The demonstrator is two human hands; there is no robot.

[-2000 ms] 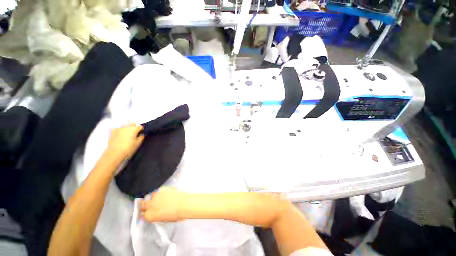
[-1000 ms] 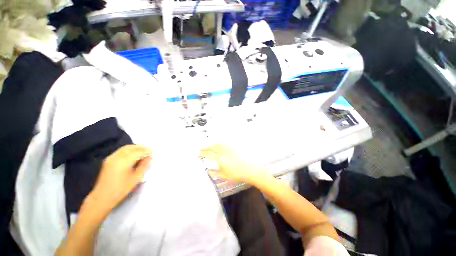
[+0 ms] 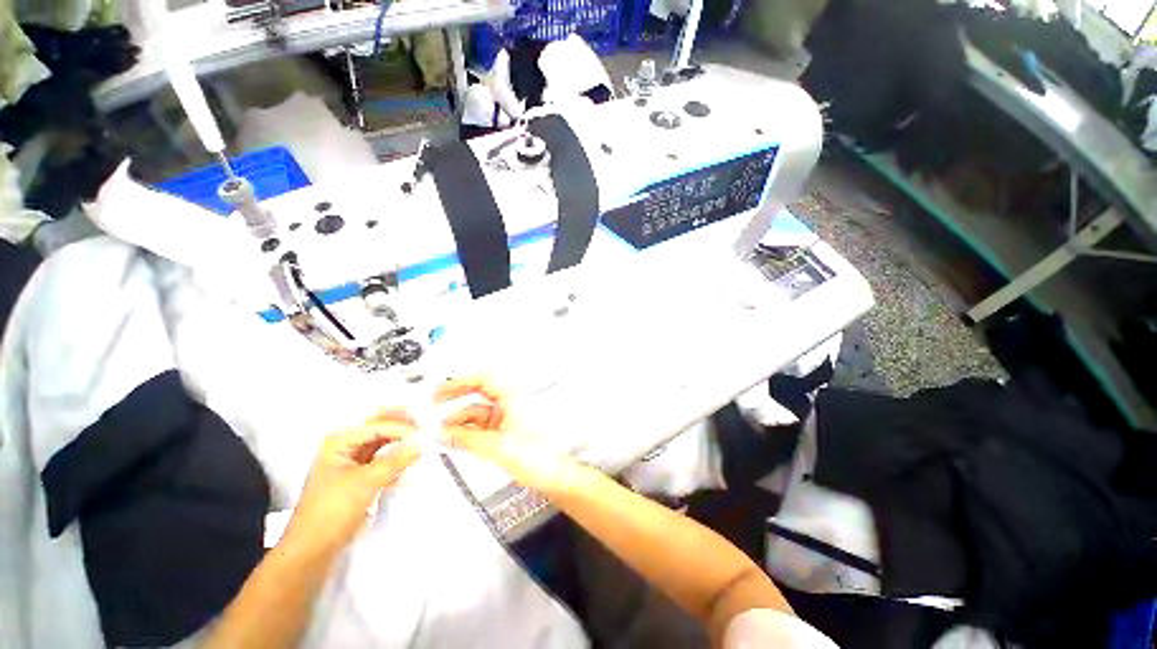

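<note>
My left hand (image 3: 362,472) and my right hand (image 3: 476,425) are close together at the front left of the sewing machine (image 3: 660,190). Both pinch the edge of the white garment piece (image 3: 425,571), which hangs down over the table's front edge. A black panel (image 3: 159,501) lies on the white cloth to the left. The needle area and tension dial (image 3: 404,351) are just beyond my fingers. The exact fold between my fingertips is too bright to make out.
Two black bands (image 3: 472,222) hang over the machine arm. A black and white garment heap (image 3: 939,507) lies at the lower right. Behind are a blue crate (image 3: 241,180) and another machine table (image 3: 305,44). A metal-legged table (image 3: 1059,127) stands at the far right.
The view has shifted right and closer to the machine. My hands have left the black panel and come together on the white cloth edge near the needle area.
</note>
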